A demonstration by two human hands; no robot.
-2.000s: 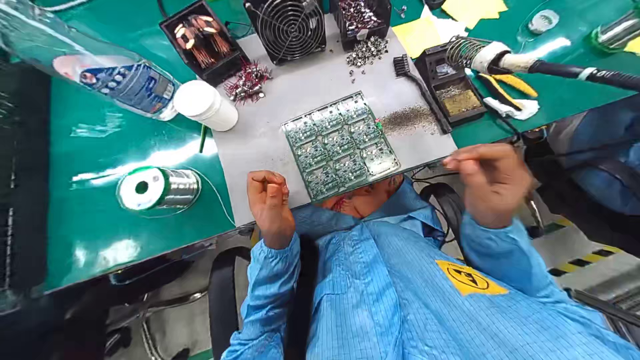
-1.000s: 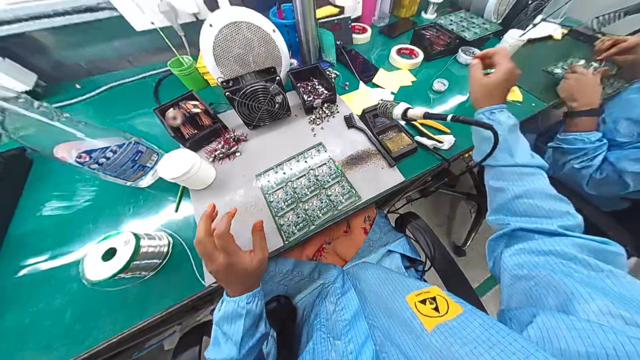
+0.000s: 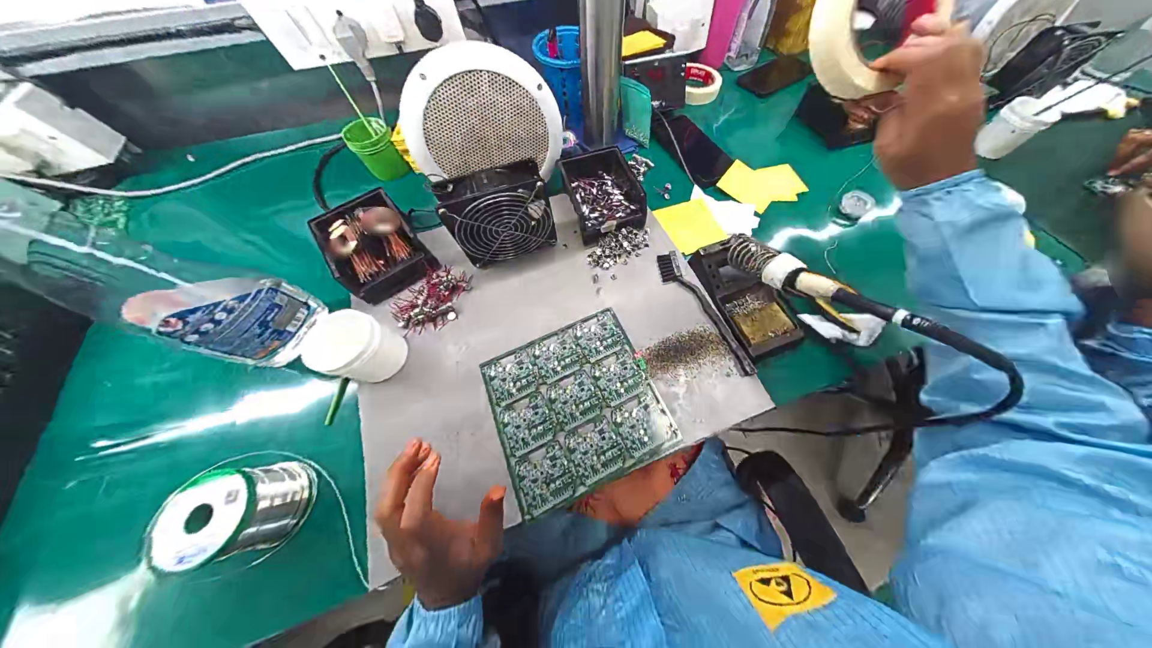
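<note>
My right hand (image 3: pixel 931 103) is raised at the upper right, its fingers closed on a roll of cream masking tape (image 3: pixel 837 49). Palm up and fingers apart, my left hand (image 3: pixel 441 522) holds nothing beside the lower left corner of a panel of green circuit boards (image 3: pixel 576 409). The panel lies on a grey metal sheet (image 3: pixel 423 396). A black brush (image 3: pixel 711 315) lies right of it, by scattered brown bits (image 3: pixel 684 353). The soldering iron (image 3: pixel 810 281) rests in its stand (image 3: pixel 765 328), its black cable looping toward my right sleeve.
Behind the panel stand a black fan (image 3: pixel 499 220), a bin of small metal parts (image 3: pixel 603 193) and a bin of copper coils (image 3: pixel 373 247). A white tub (image 3: pixel 355 346), a plastic bottle (image 3: pixel 234 319) and a solder wire spool (image 3: pixel 229 513) are at left. A co-worker's hand (image 3: pixel 1132 153) shows at the right edge.
My right hand has moved from the table's front edge to the far right and now holds the tape roll. My left hand's fingers have spread. The view has shifted toward the back of the table.
</note>
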